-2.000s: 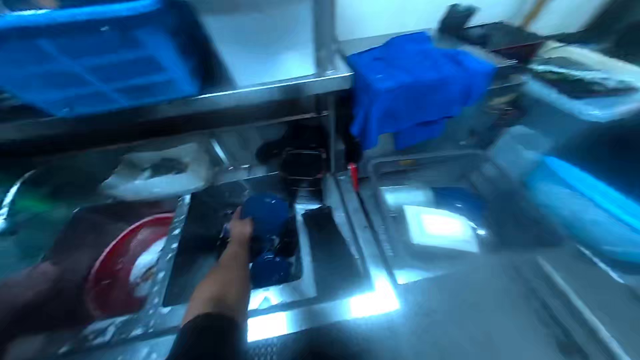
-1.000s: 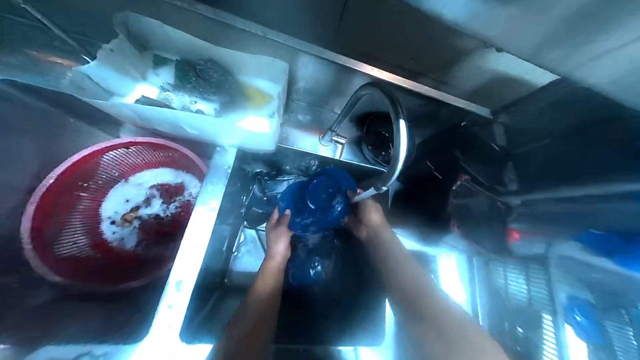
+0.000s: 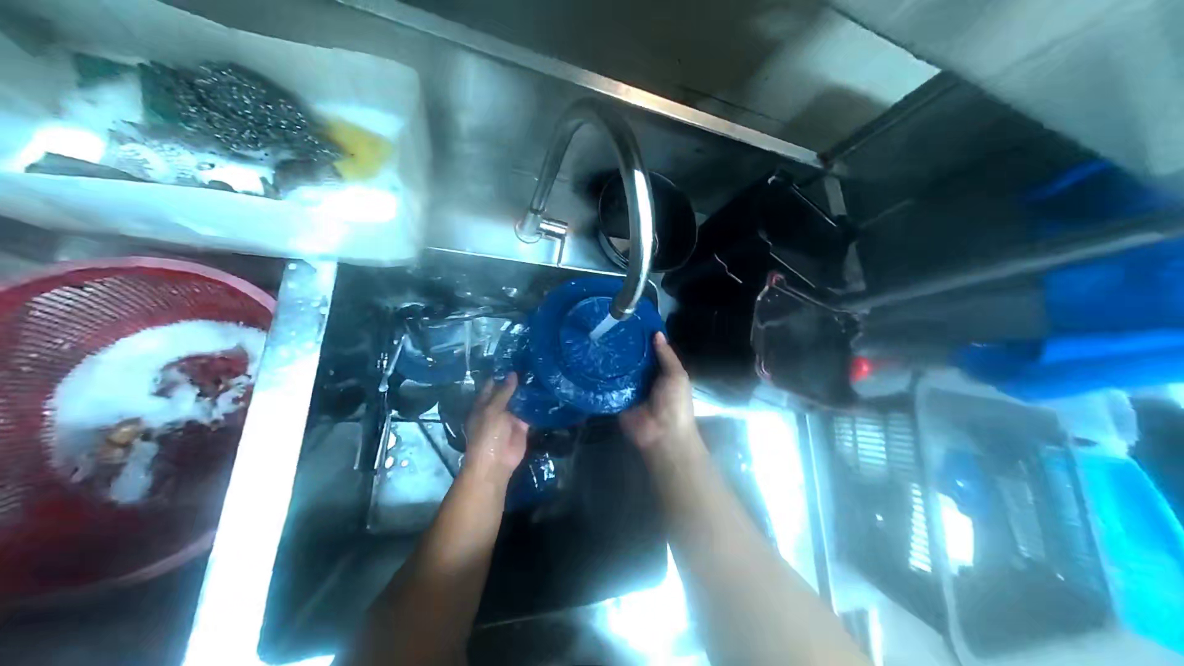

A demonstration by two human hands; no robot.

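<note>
Water runs from a curved metal faucet point(image 3: 638, 213) onto a blue plate point(image 3: 606, 356) over the sink basin point(image 3: 314, 555). My right hand point(image 3: 661, 398) grips the plate's right edge. At the lower left edge is my left hand point(image 3: 498, 425), its fingers on blue dishware; whether it holds the same plate or another blue piece overlapping it, I cannot tell. Wet dishes and a metal rack point(image 3: 379, 425) lie in the basin to the left, partly blurred. More blue dishware point(image 3: 541, 476) shows beneath my hands.
A red plastic colander point(image 3: 139, 546) with foam and food scraps sits left of the metal divider point(image 3: 268, 462). Behind it, a white tub point(image 3: 370, 222) holds scouring pads and a yellow sponge point(image 3: 356, 148). A black round container point(image 3: 671, 222) stands behind the faucet; dark containers are at its right.
Two seconds ago one hand reached to blue dishware in the sink. Both hands now have blue dishware under the faucet, where running water plainly shows. The view has shifted closer to the sink.
</note>
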